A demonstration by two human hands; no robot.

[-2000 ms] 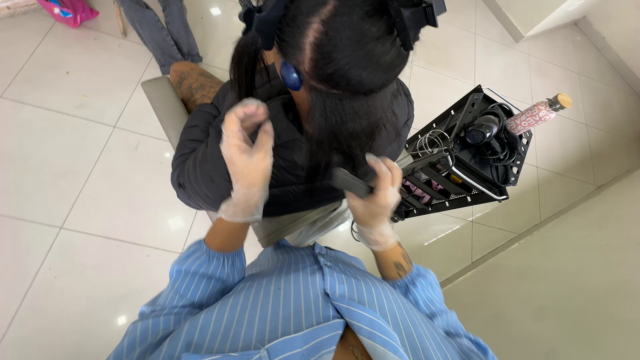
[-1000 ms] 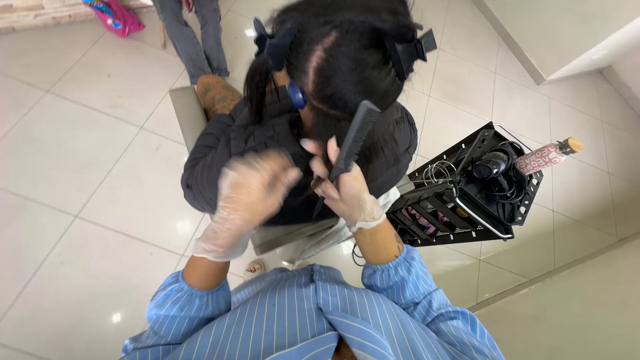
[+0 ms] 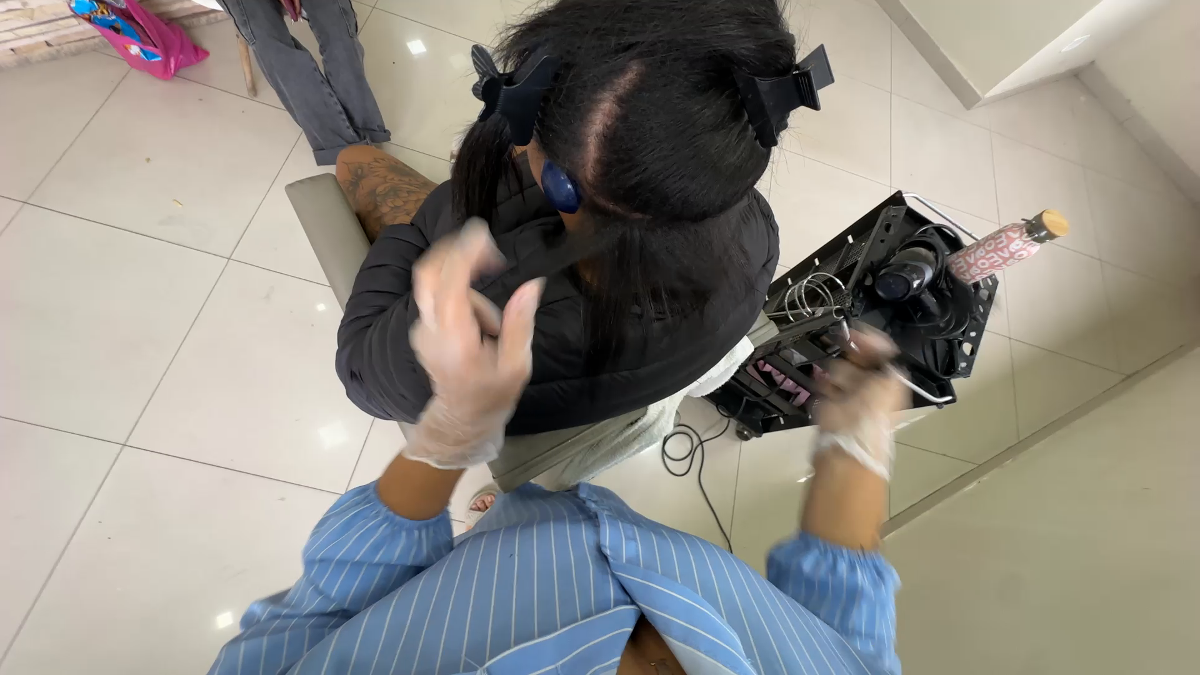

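Observation:
My left hand (image 3: 473,342), in a clear glove, is raised with fingers apart beside the seated person's black puffer jacket (image 3: 562,356). A blurred dark strip runs from near its fingers to the hair; whether it is held is unclear. My right hand (image 3: 858,398), gloved and blurred, is at the near edge of the black salon trolley (image 3: 886,225); what it holds cannot be made out. The person's dark hair (image 3: 694,141) is parted, with black butterfly clips (image 3: 520,94) (image 3: 783,94) at both sides and a dark blue oval piece (image 3: 560,187) near the ear.
On the trolley lie a black hair dryer (image 3: 907,274) with its cord and a pink patterned bottle (image 3: 1003,248). A white towel (image 3: 647,431) hangs on the grey chair (image 3: 323,230). A cable (image 3: 689,450) loops on the floor. Another person's legs (image 3: 309,84) and a pink bag (image 3: 155,47) are at upper left.
My right hand, holding a black comb over the hair one second ago, has moved right to the trolley. My left hand was blurred near the hair and is now raised with fingers apart.

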